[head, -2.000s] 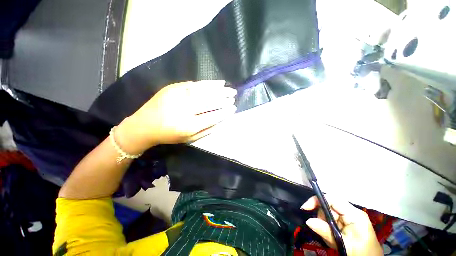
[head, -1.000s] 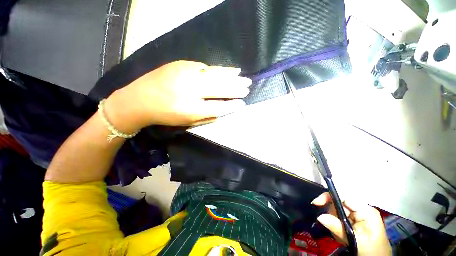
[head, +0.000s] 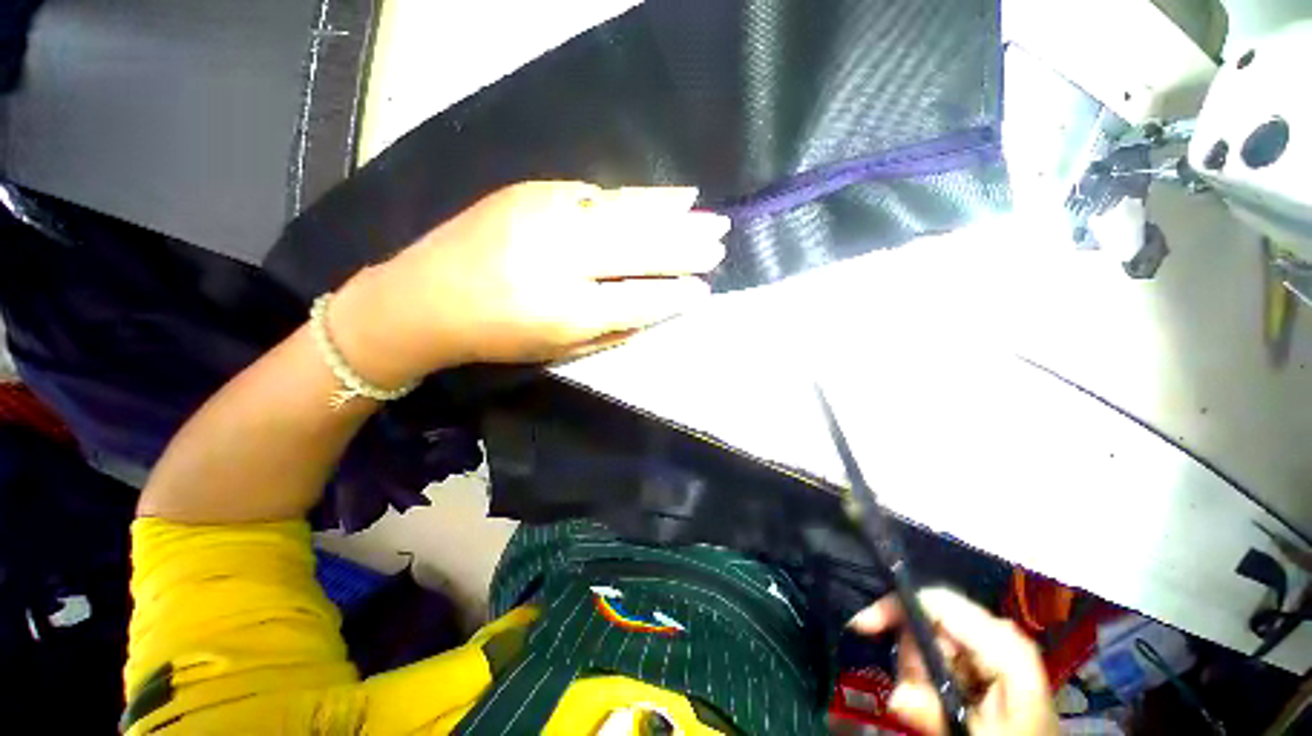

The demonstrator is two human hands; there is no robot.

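A dark curved panel point(head: 576, 130) lies across the white table, with a purple seam strip point(head: 892, 161) near its lower right edge. My left hand point(head: 547, 273) lies flat on the panel, its fingertips at the left end of the visible purple strip. My right hand point(head: 971, 661), partly cut off by the bottom edge, holds long black shears point(head: 881, 539). The shears point up and left, their tip over the bare white table below the panel, apart from the cloth. The blades look closed.
A white sewing machine head point(head: 1252, 137) with its needle area point(head: 1137, 180) stands at the upper right. A small yellow-handled tool point(head: 1278, 309) lies beside it. A grey board point(head: 158, 115) is at the upper left. Dark cloth point(head: 130, 360) hangs at the left. Red items are below at right.
The shears were at the panel's lower edge a second ago. They have since drawn back down and left, away from the cloth. My left hand has barely moved since then.
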